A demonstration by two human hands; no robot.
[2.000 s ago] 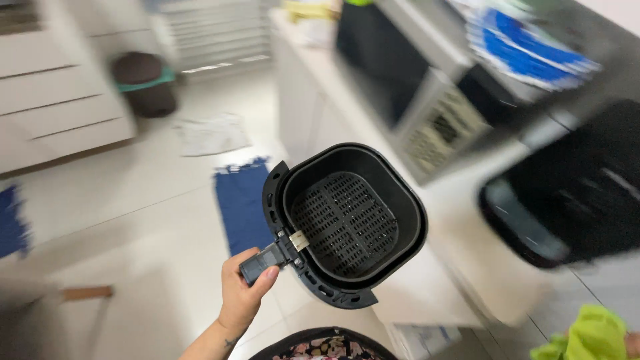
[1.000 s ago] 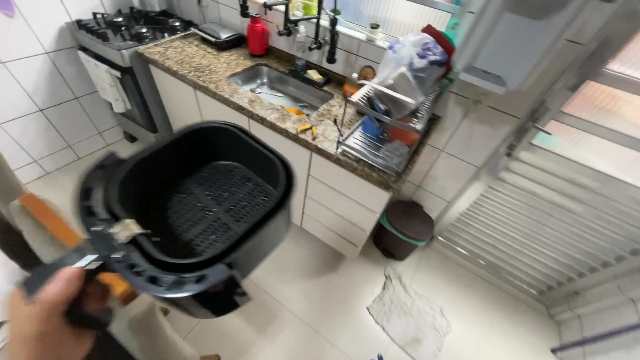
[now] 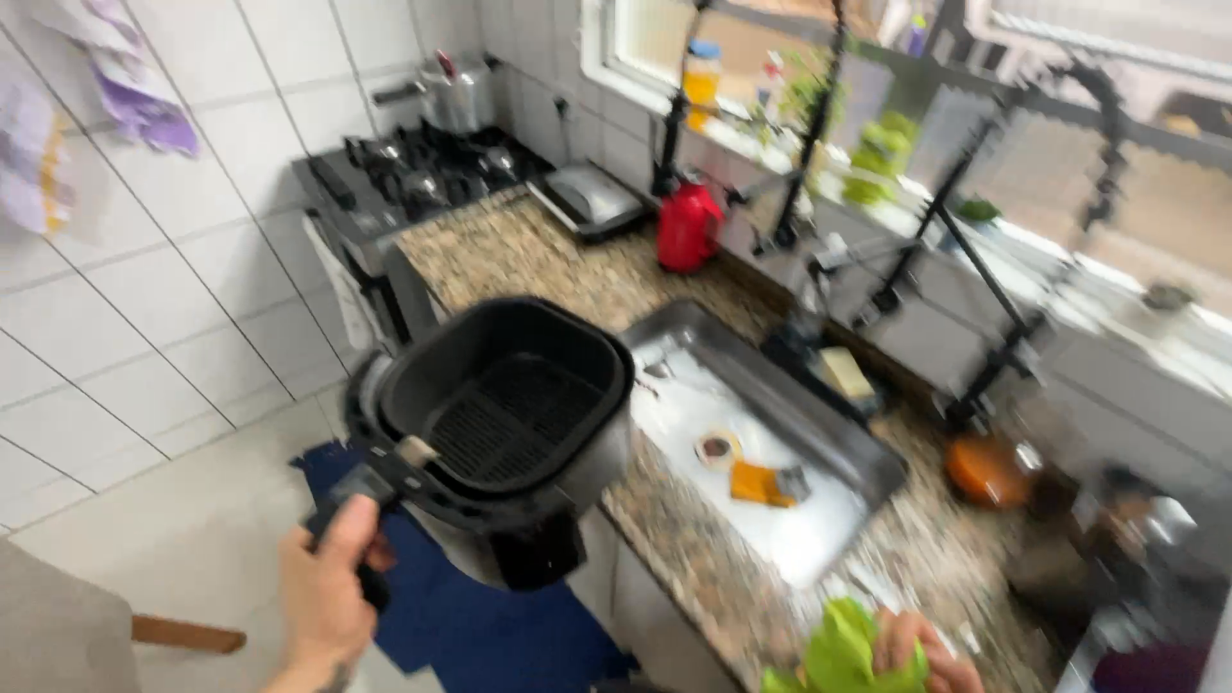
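My left hand grips the handle of a black air fryer basket, held upright in the air beside the granite counter's edge. Slots show in the perforated plate at the basket's bottom, and nothing lies on it. At the lower right my right hand holds a bright green cloth, close to the counter. Between the hands is the stainless steel sink, with a yellow-orange item and a small round thing in it.
A red thermos jug and a dark tray stand near the gas stove, which bears a pressure cooker. Black faucets or stands rise behind the sink. A blue mat lies below, and a chair leg juts in at left.
The view has swung round from the microwave side and moved up to the sink. My left hand has kept hold of the basket throughout. My right hand has come into view with the green cloth.
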